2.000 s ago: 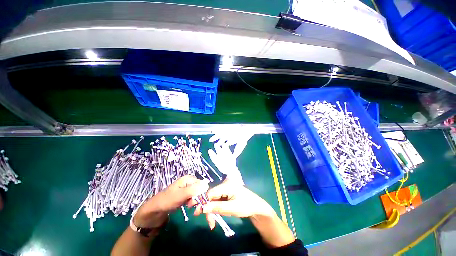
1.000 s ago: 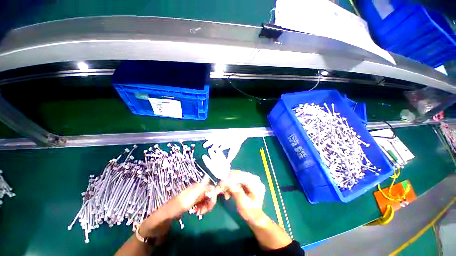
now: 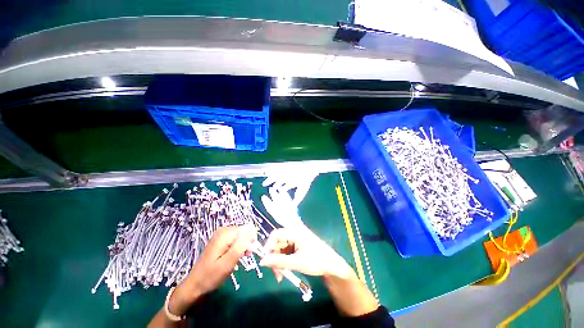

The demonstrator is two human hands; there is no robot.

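My left hand (image 3: 224,253) and my right hand (image 3: 298,251) are close together in front of the heap. Both bare hands hold a thin white cable assembly (image 3: 296,282) between the fingers; its end points down and right. I cannot tell if it is one strand or a few. A loose heap of white cable assemblies (image 3: 160,243) lies on the green bench, partly behind my left hand. White gloves (image 3: 282,198) lie limp beyond my right hand. A large blue tote (image 3: 390,198) on the right holds many of the same strands.
A small blue crate (image 3: 250,131) with a white label stands under the grey rail (image 3: 192,54). Yellow tape (image 3: 350,230) runs between the gloves and the tote. An orange item (image 3: 506,251) with yellow cord lies at the right edge. A small pile (image 3: 6,240) lies far left.
A second ago the hands were nearly touching, with little of the cable showing; now they are slightly apart and its end shows below my right hand. The heap looks much the same.
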